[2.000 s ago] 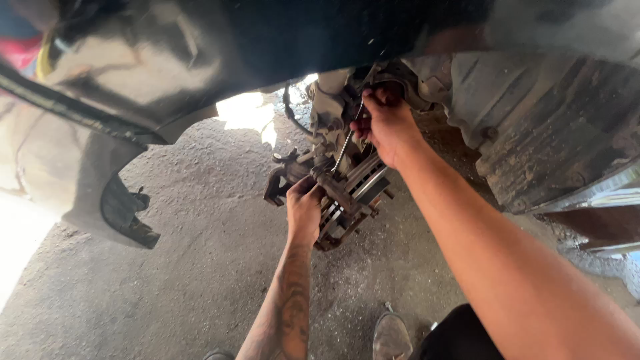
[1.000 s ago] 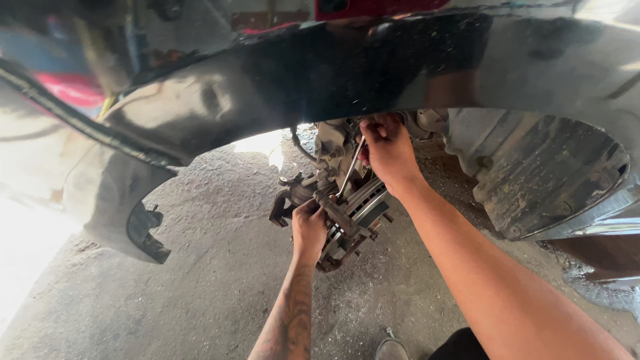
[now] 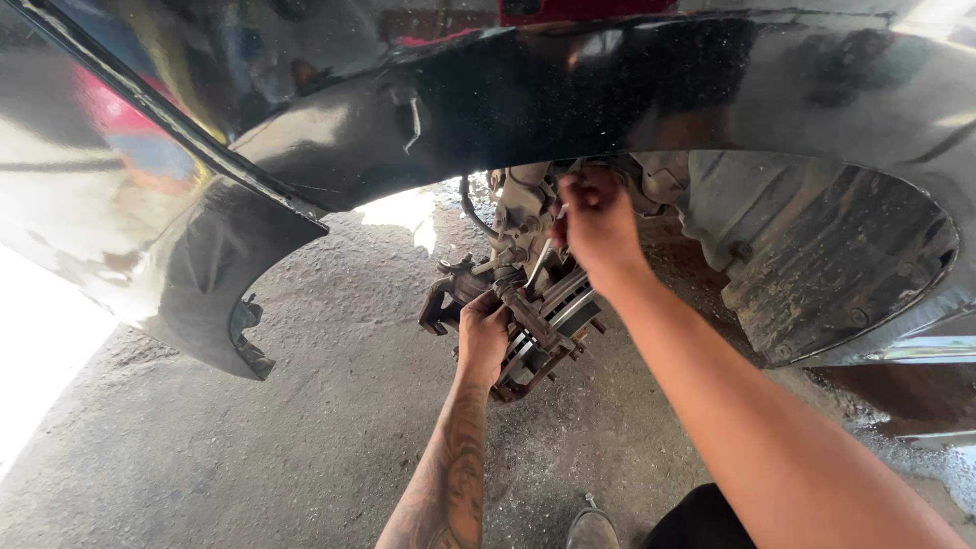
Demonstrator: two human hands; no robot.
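Note:
Below a car's dark fender, my right hand is closed around the upper part of a slim metal wrench, slightly blurred. The wrench slants down toward the brake caliper bracket beside the brake disc. My left hand is at the bracket's left side near the wrench's lower end; its fingertips are partly hidden, so whether they grip the bracket or the wrench cannot be told. The rusty brake caliper sits to the left of that hand. Above are the steering knuckle and a black hose.
A dirty plastic wheel-arch liner is at the right. The fender's lower end juts down at the left with a broken edge. Below lies rough concrete floor, with a shoe and a bolt near its tip.
The view has shifted, showing more of the fender. My right hand stays on the wrench, and my left hand remains beside the caliper bracket.

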